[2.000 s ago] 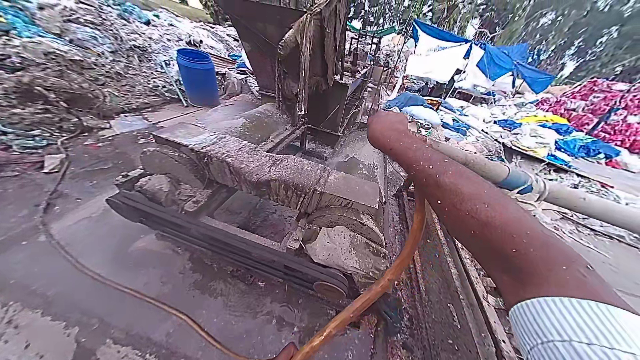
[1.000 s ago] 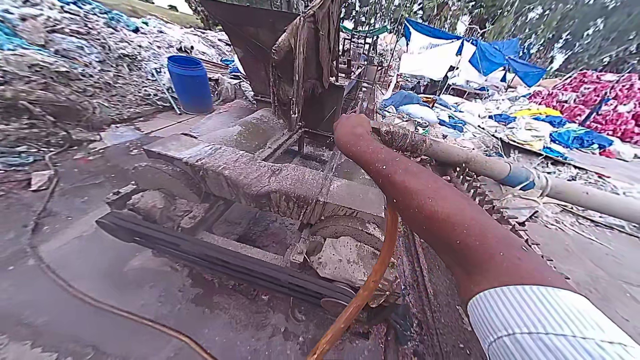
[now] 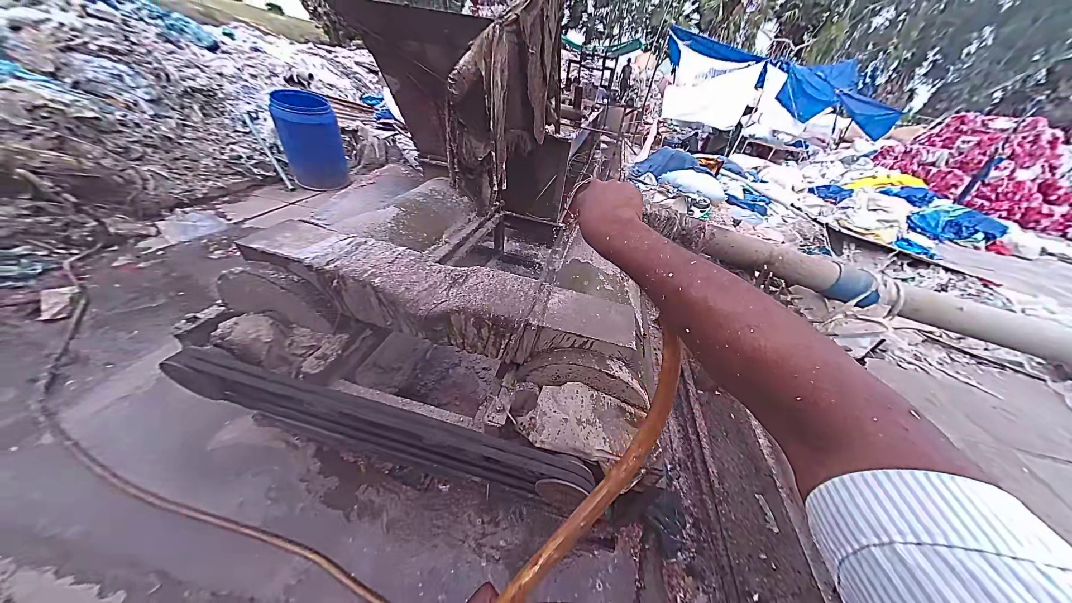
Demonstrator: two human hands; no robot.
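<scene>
My right hand (image 3: 609,211), on the outstretched arm in a striped sleeve, is closed around the end of an orange-brown hose (image 3: 624,473); the forearm hides part of the hose. A thin spray seems to fall from near this hand onto the machine's dirty metal guard (image 3: 469,293). At the bottom edge, only a small part of my left hand (image 3: 484,594) shows beside the hose, and its grip is hidden. Black drive belts (image 3: 377,423) run along the machine's near side, with pulleys behind them. The metal hopper (image 3: 419,63) rises beyond, hung with dirty cloth.
A blue plastic barrel (image 3: 308,142) stands at the back left before a heap of plastic waste (image 3: 167,100). A long pipe (image 3: 963,318) crosses on the right. Another stretch of hose (image 3: 193,511) lies on the wet ground. Bags, pink bundles and blue tarps are at the back right.
The lower hose has shifted, and less of my left hand shows at the bottom edge than two seconds ago. My right hand still grips the hose over the machine.
</scene>
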